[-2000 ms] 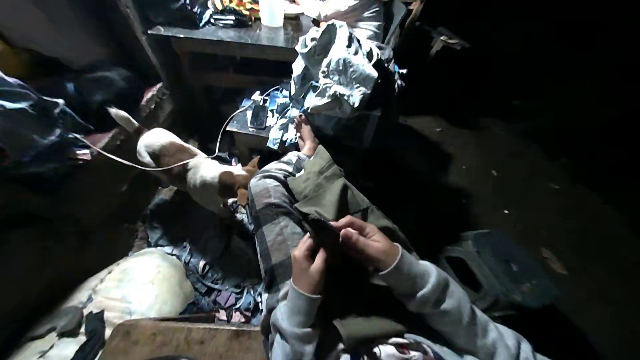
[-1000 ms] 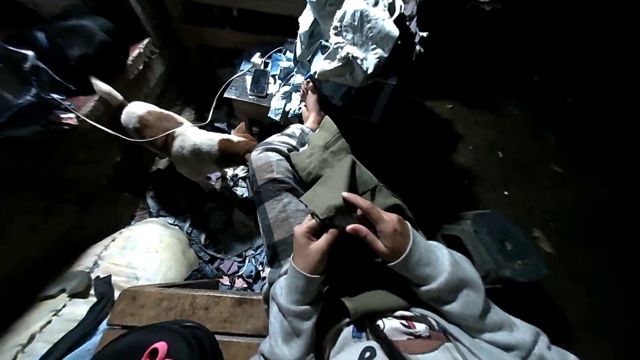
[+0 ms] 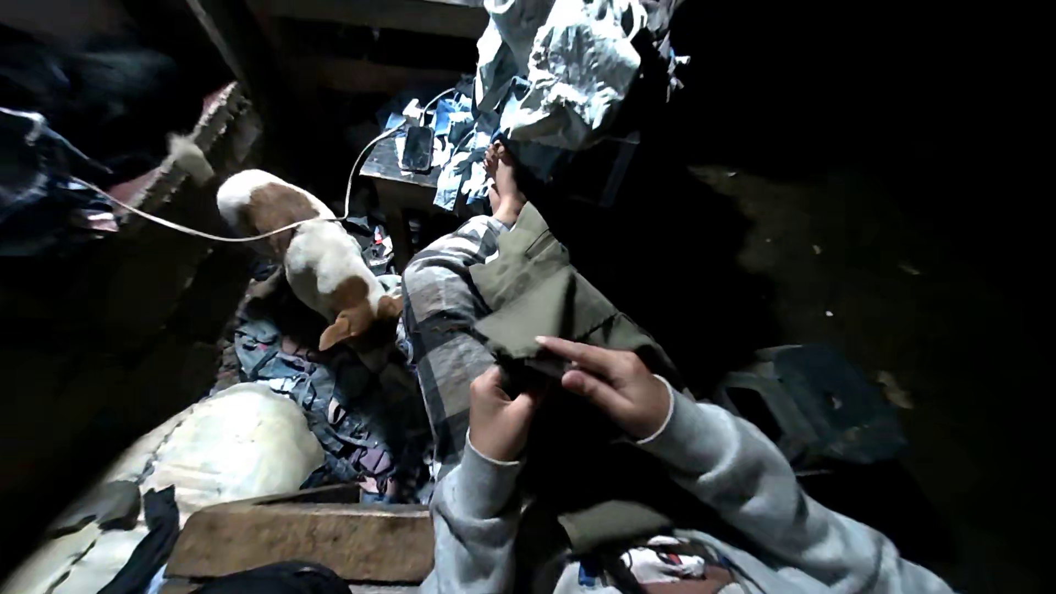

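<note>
An olive-green cloth (image 3: pixel 536 309) lies over my lap and along my leg, which wears plaid trousers (image 3: pixel 450 330). My left hand (image 3: pixel 499 412) grips the near edge of this cloth, thumb on top. My right hand (image 3: pixel 615 384) rests at the same edge with its index finger stretched out over the fabric; whether it pinches the cloth is hard to tell. Below both hands the fabric falls into deep shadow. Another olive part (image 3: pixel 615 524) shows close to my body.
A brown and white dog (image 3: pixel 322 256) stands at left under a pale cable (image 3: pixel 198 235). A phone (image 3: pixel 417 148) and fabric scraps lie on a low wooden stand (image 3: pixel 379 165). Nearby are a light cloth heap (image 3: pixel 577 74), a wooden board (image 3: pixel 305 540), a stuffed sack (image 3: pixel 239 445) and a dark plastic stool (image 3: pixel 817 404).
My right index finger now lies straighter across the olive cloth. Two seconds ago the cloth was bunched darkly between my hands; now its edge is spread flatter. The dog's head has lowered.
</note>
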